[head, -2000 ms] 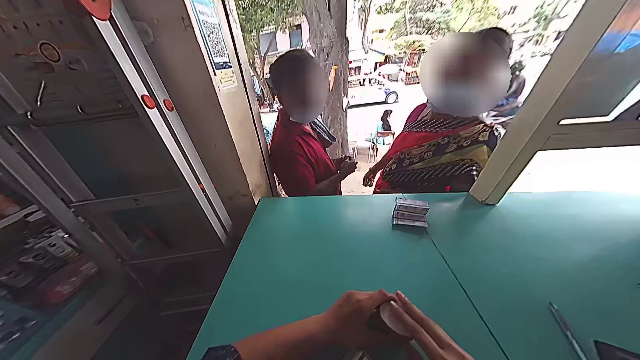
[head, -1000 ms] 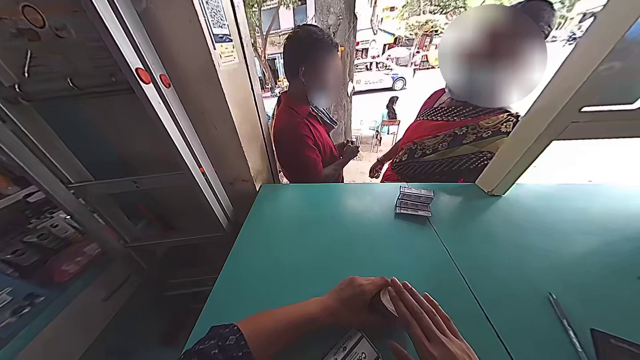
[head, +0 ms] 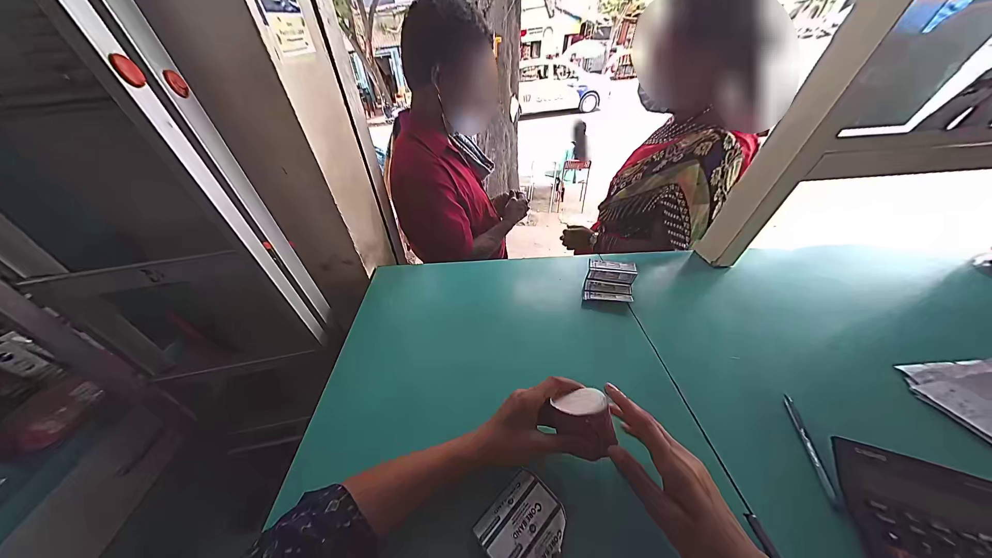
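Observation:
My left hand [head: 531, 422] grips a small roll [head: 585, 434] with a dark reddish side and a white round top, perhaps a roll of bandage or tape; its exact kind is not clear. Around the right side of the roll, my right hand [head: 659, 457] has its fingers spread, the tips at or very near its side. Below the hands a printed white and dark packet [head: 523, 519] lies on the green counter [head: 434, 333]. A folded strip of printed cards or packs [head: 610, 280] stands near the counter's far edge.
Two people stand beyond the counter, one in a red shirt [head: 449, 186], one in a patterned wrap [head: 666, 182]. At right are a pen [head: 810, 449], a black calculator or keyboard [head: 914, 496] and papers [head: 953, 391]. A frame post [head: 806, 132] meets the counter's far edge.
My right hand's fingers, earlier laid over the roll, have moved off its top to its right side. The person in the wrap has turned. More of the printed packet shows.

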